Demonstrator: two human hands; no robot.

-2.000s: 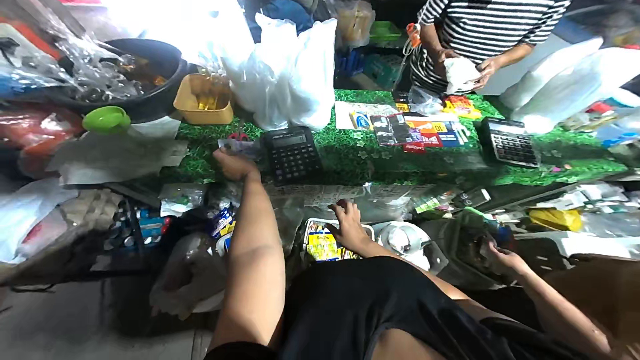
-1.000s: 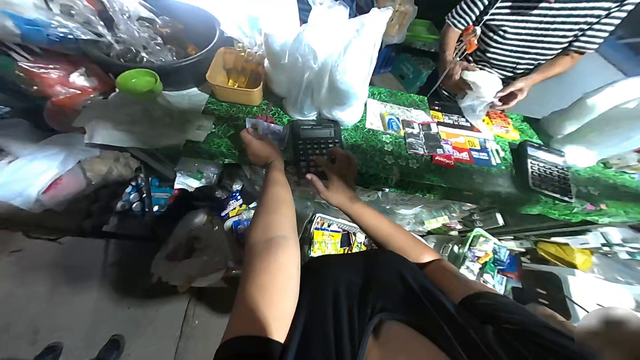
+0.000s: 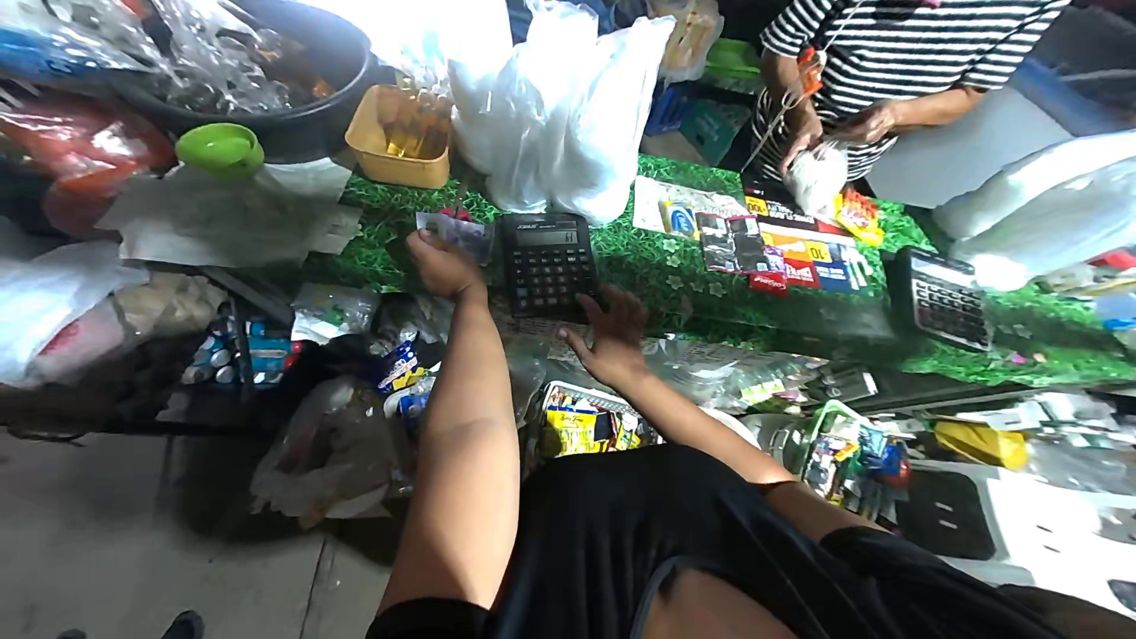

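My left hand (image 3: 444,264) pinches a purplish banknote (image 3: 457,235) at the counter, just left of a black desk calculator (image 3: 548,264). Digits show on the calculator's display. My right hand (image 3: 614,333) is at the calculator's lower right corner with its fingers spread and nothing held; whether a fingertip touches a key I cannot tell. Right of the calculator, flat sachets and printed packets (image 3: 763,248) lie on the grass-patterned green cover (image 3: 683,293). A second calculator (image 3: 945,297) lies further right.
White plastic bags (image 3: 577,115) and a yellow tub of bottles (image 3: 399,164) stand behind. At left are a green bowl (image 3: 220,151) and a large dark basin (image 3: 333,98). Across the counter a person in stripes (image 3: 896,80) handles a white bag. A basket of sachets (image 3: 586,426) sits below.
My right hand has moved from the basket below up to the calculator, then slightly back to its lower right corner. My left hand stays beside the calculator. The view has shifted.
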